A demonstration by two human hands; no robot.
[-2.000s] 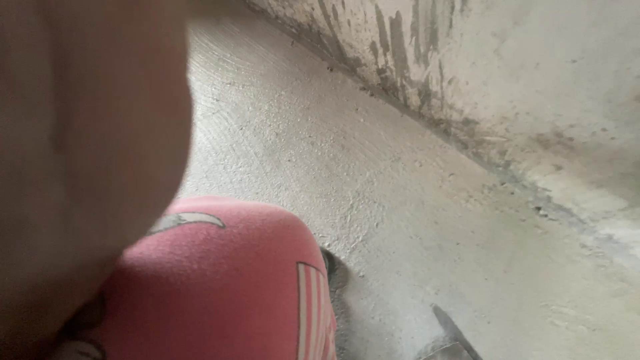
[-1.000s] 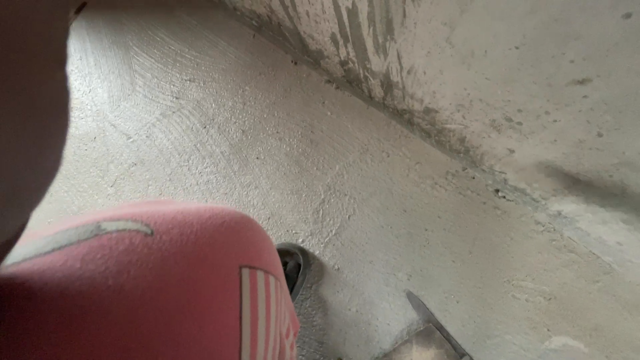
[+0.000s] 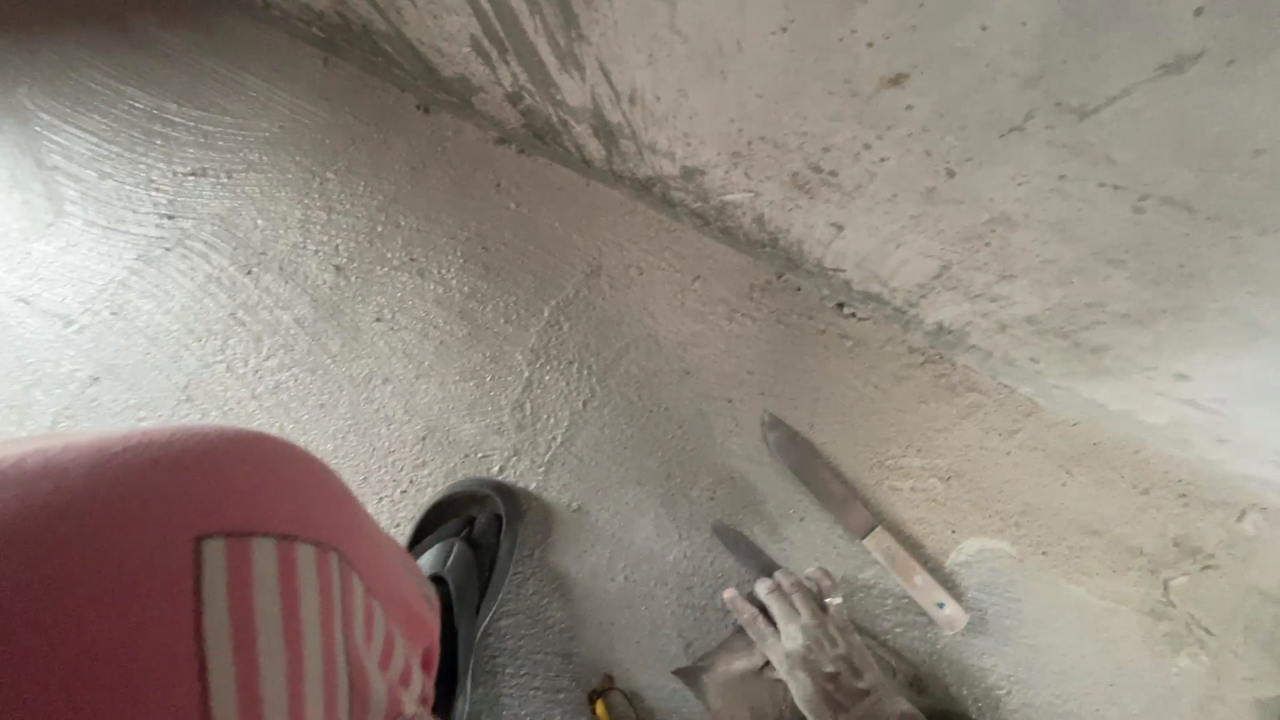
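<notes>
My right hand is at the lower right, coming up from the bottom edge, dusty, with its fingers bent over a dark flat piece. A dark pointed blade sticks out past its fingertips; whether the fingers grip either thing cannot be told. To the right of the hand, a knife with a dull blade and a pale, worn handle lies on the rough cement floor, its tip toward the upper left. My left hand is out of view.
A knee in pink cloth with a striped patch fills the lower left. Beside it is a foot in a black sandal. A small yellow and black thing lies at the bottom edge. A stained plaster wall meets the floor diagonally.
My right hand has come into view at the lower right. The large blurred dark shape at the left has gone from view. The view has shifted, showing more floor and the sandal.
</notes>
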